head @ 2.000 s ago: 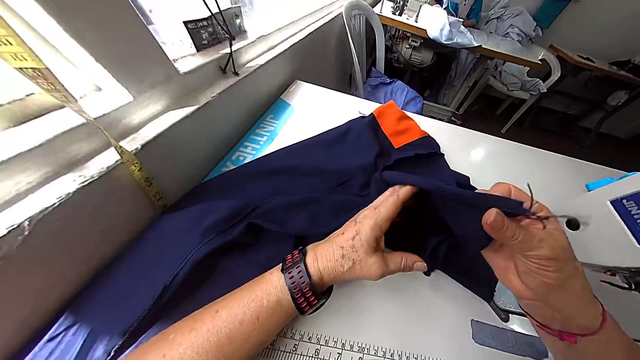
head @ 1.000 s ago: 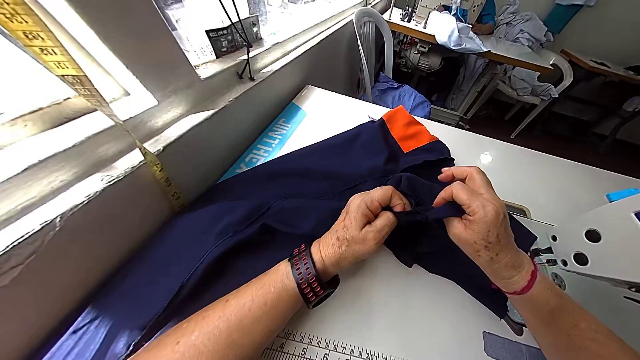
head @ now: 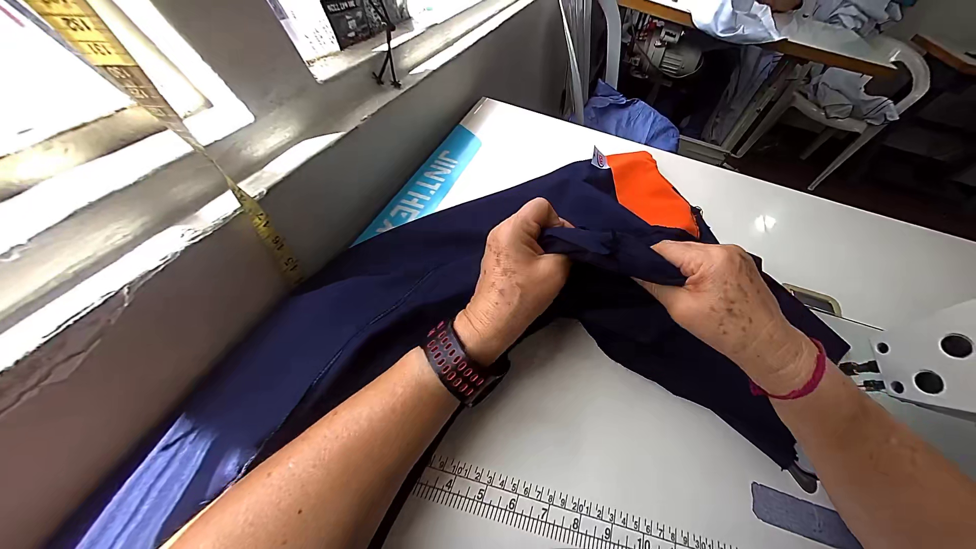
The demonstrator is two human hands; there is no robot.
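A navy blue fabric garment (head: 396, 282) with an orange panel (head: 648, 191) and a small white tag (head: 599, 158) lies along the white sewing table. My left hand (head: 518, 274), with a dark perforated strap on its wrist, is closed on a folded edge of the navy cloth. To its right, my right hand (head: 720, 305) pinches the same fold between thumb and fingers, so the cloth spans both hands. The white sewing machine head (head: 934, 358) stands just right of my right wrist. Part of the garment hangs below my hands over the tabletop.
A ruler scale (head: 549, 511) runs along the table's near edge, with a grey-blue fabric strip (head: 801, 515) beside it. A yellow measuring tape (head: 263, 225) hangs against the wall at left. Behind the table are a white plastic chair (head: 862, 122), blue cloth (head: 629, 122) and another sewing table (head: 816, 49).
My left hand was spread against the cloth two seconds ago and is now closed on it. Since one second ago my hands have moved apart, with the fold stretched between them.
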